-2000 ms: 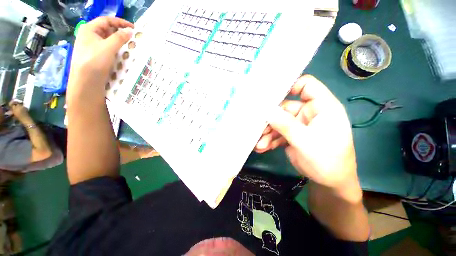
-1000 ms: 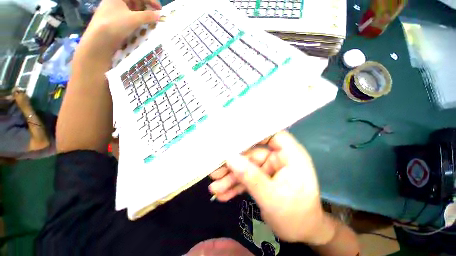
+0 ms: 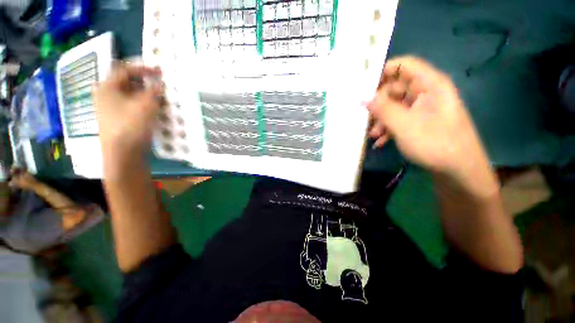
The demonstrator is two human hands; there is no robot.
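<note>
A white carrier tray [image 3: 284,76] lies across the front of the bench, its near edge close to my shirt, with round tan holes near both side edges. Two PCB panels [image 3: 261,126] with green strips lie on it, one behind the other. My left hand [image 3: 129,113], blurred, grips the tray's left edge by the holes. My right hand [image 3: 422,117] grips its right edge, thumb at the edge and fingers curled. The fingers under or behind the edges are partly hidden.
A second white tray [image 3: 104,148] with a green-edged panel lies to the left, beside blue bins [image 3: 65,17]. Blurred pliers [image 3: 488,53] lie on the dark green bench [image 3: 435,31] at right. A dark unit shows at the right rim. Another person's arm [image 3: 47,192] is at far left.
The tray has turned from a slant to nearly square with me and come down flatter. My right hand has moved right and up along its edge. The view has shifted; the second tray now shows.
</note>
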